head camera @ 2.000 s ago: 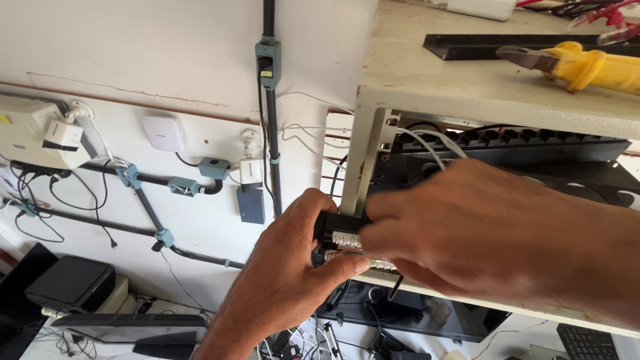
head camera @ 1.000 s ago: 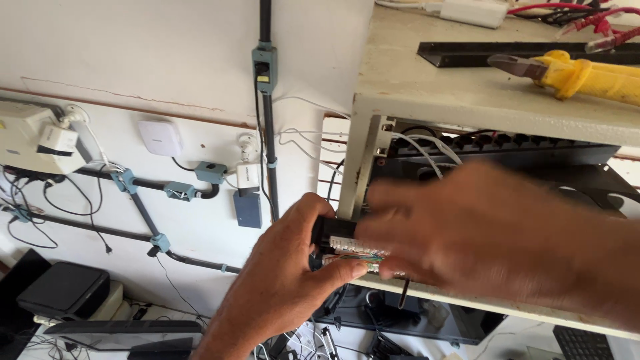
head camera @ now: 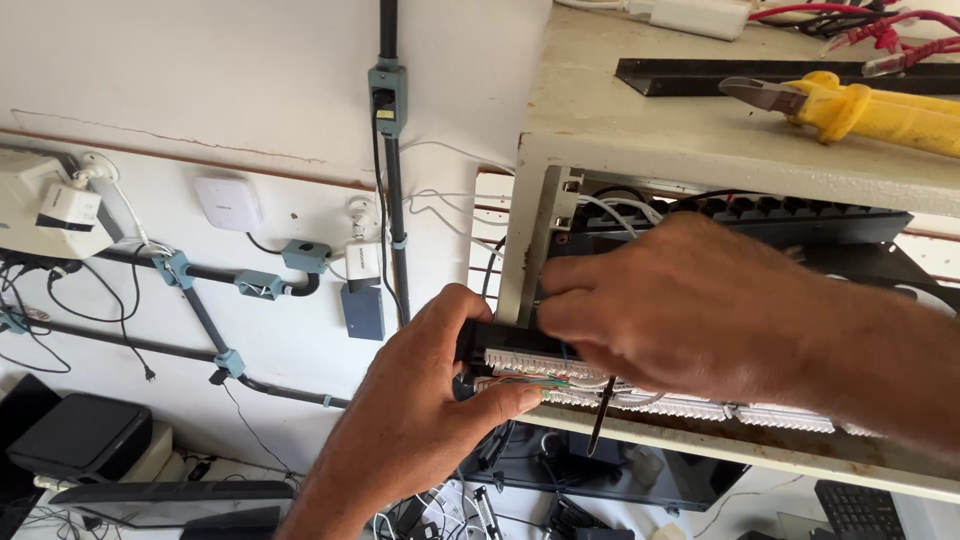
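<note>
A black patch panel point(head camera: 480, 341) with rows of white punch-down terminals point(head camera: 660, 405) lies in the front opening of a cream metal rack cabinet. My left hand point(head camera: 420, 405) grips the panel's left end, its thumb beside thin coloured wires point(head camera: 525, 381) between two terminal rows. Above the panel, my right hand point(head camera: 645, 300) has its fingers bent close to its upper edge, near a thin blue wire; whether they pinch a wire is hidden. A black cable tie point(head camera: 602, 416) hangs down from the panel below my right hand.
Yellow-handled cutting pliers point(head camera: 855, 112) and a black metal channel point(head camera: 675, 75) lie on the cabinet top point(head camera: 585, 112). White cables point(head camera: 622, 210) enter the cabinet. Conduit point(head camera: 397, 187) runs along the wall at left. Below are a dark monitor point(head camera: 675, 469), a keyboard point(head camera: 855, 510) and tangled cables.
My right hand, blurred in motion earlier, is now sharper and nearer the panel's upper edge at left. My left hand keeps its grip on the panel's end.
</note>
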